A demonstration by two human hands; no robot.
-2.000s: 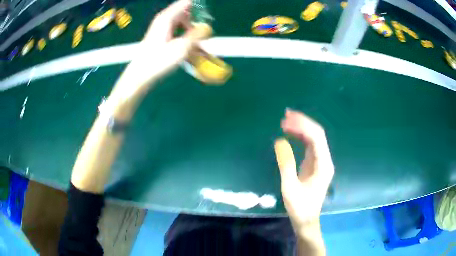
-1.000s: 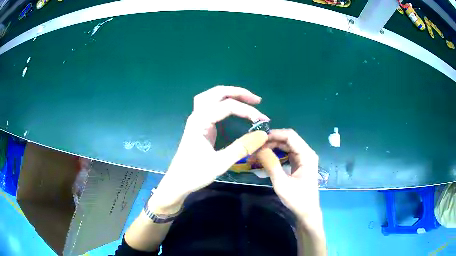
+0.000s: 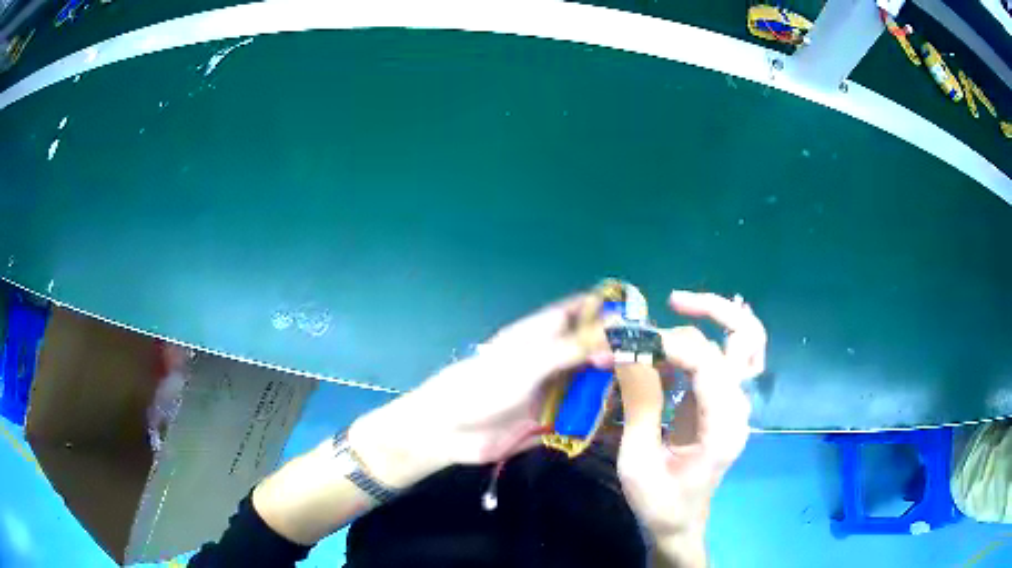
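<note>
A yellow housing shell (image 3: 560, 444) with a bright blue battery cell (image 3: 583, 402) in its open side is held near the worktop's front edge. My left hand (image 3: 522, 377) is closed around the shell from the left side. A small dark circuit board (image 3: 634, 341) with silver parts is at the shell's upper part. My right hand (image 3: 694, 411) pinches this board between thumb and fingers. A thin red wire with a small whitish end (image 3: 489, 500) hangs below my left hand. Whether the board touches the shell is hard to tell.
A dark green worktop (image 3: 388, 189) with a curved edge lies ahead. A white rail (image 3: 466, 16) and upright (image 3: 835, 44) divide it from the belt, where yellow units (image 3: 779, 24) lie. An open cardboard box (image 3: 222, 444) and blue stool (image 3: 888, 488) stand below.
The hands were apart at first, the left near the rail with a yellow piece. They came together, and the shell is now tilted upright with its blue inside showing. The red wire now hangs visibly.
</note>
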